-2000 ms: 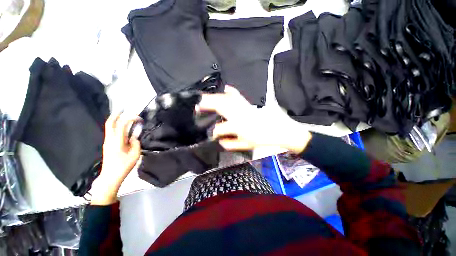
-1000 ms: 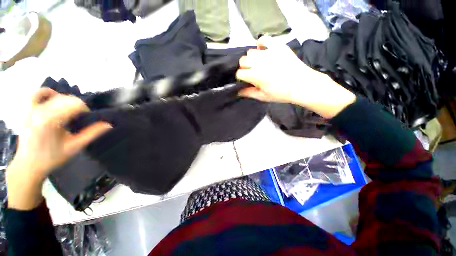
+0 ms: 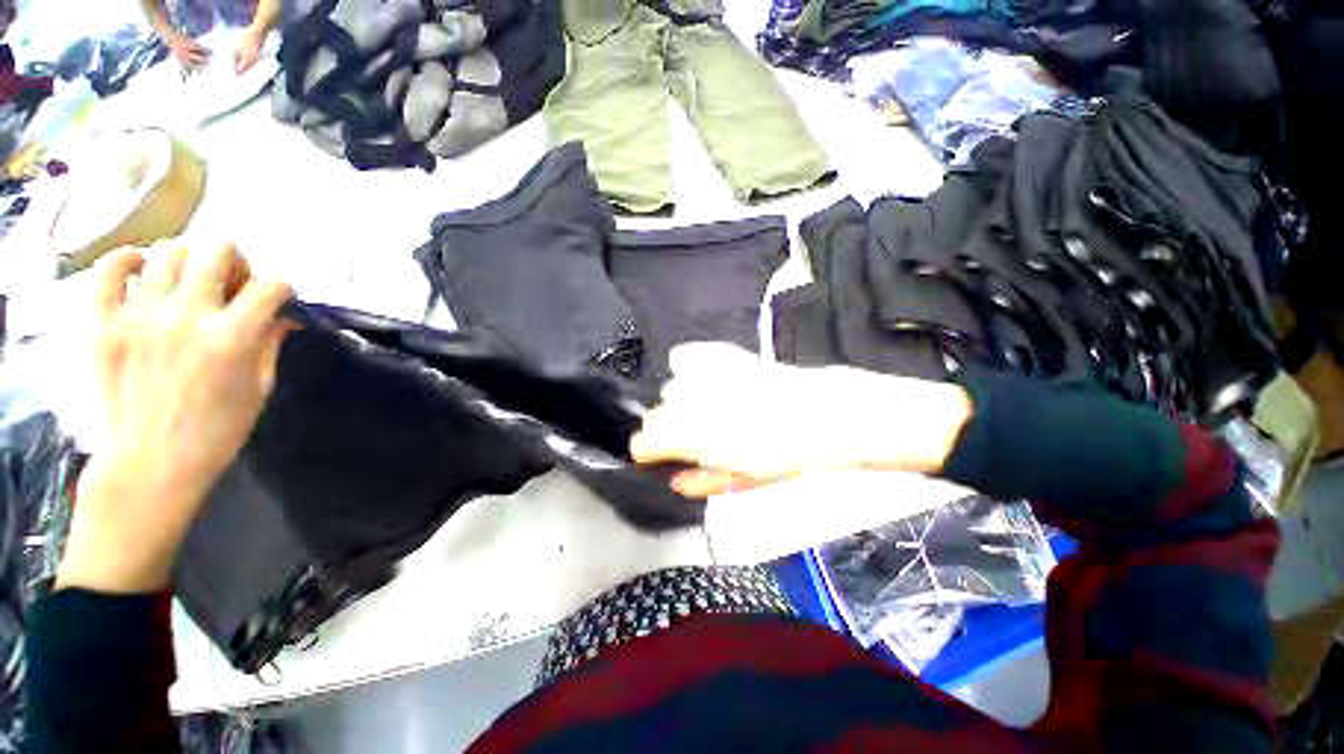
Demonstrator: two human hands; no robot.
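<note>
My left hand (image 3: 177, 368) grips one end of the waistband of a pair of dark shorts (image 3: 383, 442) at the left. My right hand (image 3: 789, 420) grips the other end near the centre. The waistband runs stretched and slanting down to the right between my hands, with a pale line along its edge. The legs hang over a folded stack of shorts (image 3: 236, 582) at the table's left front. Folded dark shorts (image 3: 538, 273) lie on flat-laid shorts (image 3: 700, 287) beyond my right hand.
A tall pile of dark shorts (image 3: 1076, 265) is at the right. Olive-green trousers (image 3: 619, 103) and a grey-and-black bundle (image 3: 420, 81) lie at the far side. A tape roll (image 3: 133, 199) is far left. A blue crate (image 3: 1002, 641) with clear bags is at the front edge. Another person's hands (image 3: 221, 52) show far left.
The held shorts' right end has come down and towards me, so the waistband now slants. My left hand is slightly higher in the picture. The view has shifted to show more of the far table.
</note>
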